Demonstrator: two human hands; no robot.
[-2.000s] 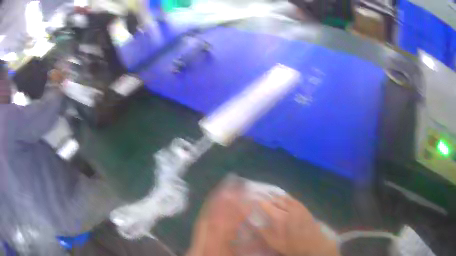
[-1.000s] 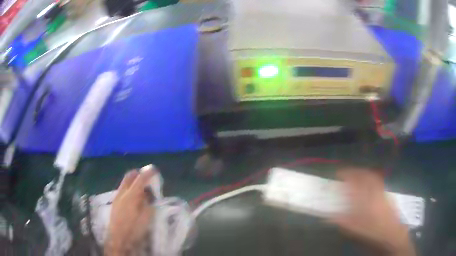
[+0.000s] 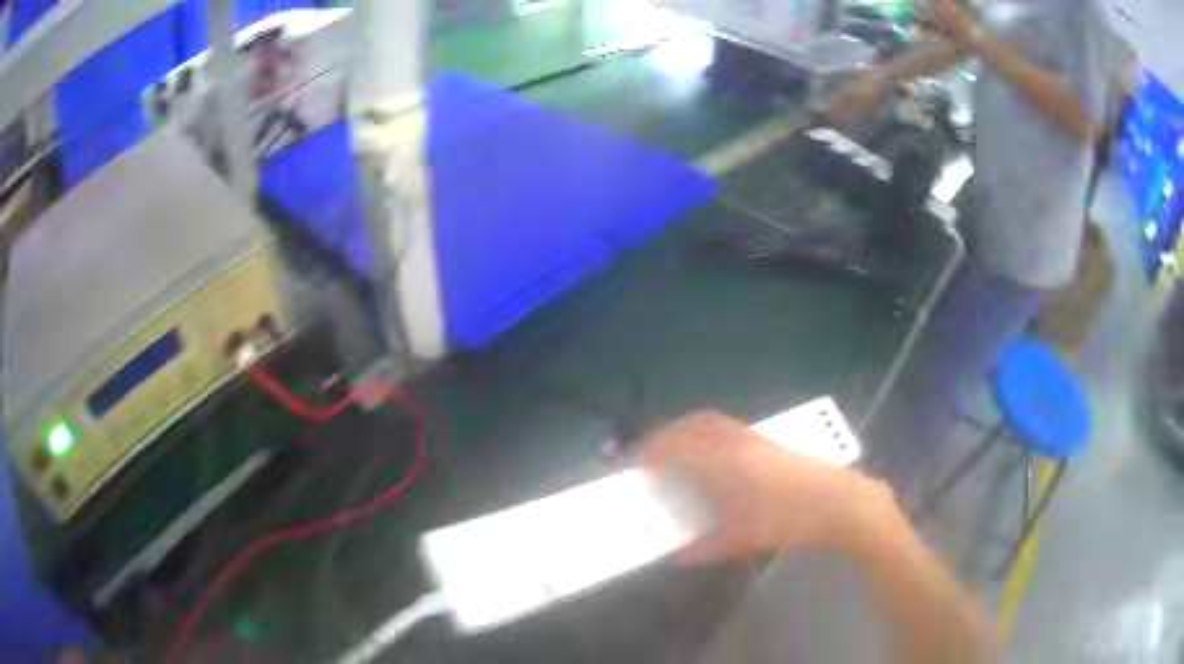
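A white power strip [image 3: 558, 547] lies tilted across the lower middle, its slotted end pointing up to the right. My right hand [image 3: 740, 486] is closed over the strip near that end. A white cord [image 3: 396, 630] leaves the strip's lower left end and runs out of the bottom edge. My left hand is not clearly in view; only a small skin-toned patch shows at the bottom left edge. Whether the strip touches the mat cannot be told.
The hipot tester [image 3: 143, 350] stands at left, its green lamp lit, with a red lead [image 3: 422, 448] curving from it. A white post [image 3: 400, 221] rises beside a blue sheet [image 3: 545, 214]. A coworker [image 3: 1032, 143] stands at upper right, near a blue stool [image 3: 1041, 398].
The view has swung right. The tester now shows at left, and the left hand has left the main view. The right hand still holds the strip, which is now tilted up to the right.
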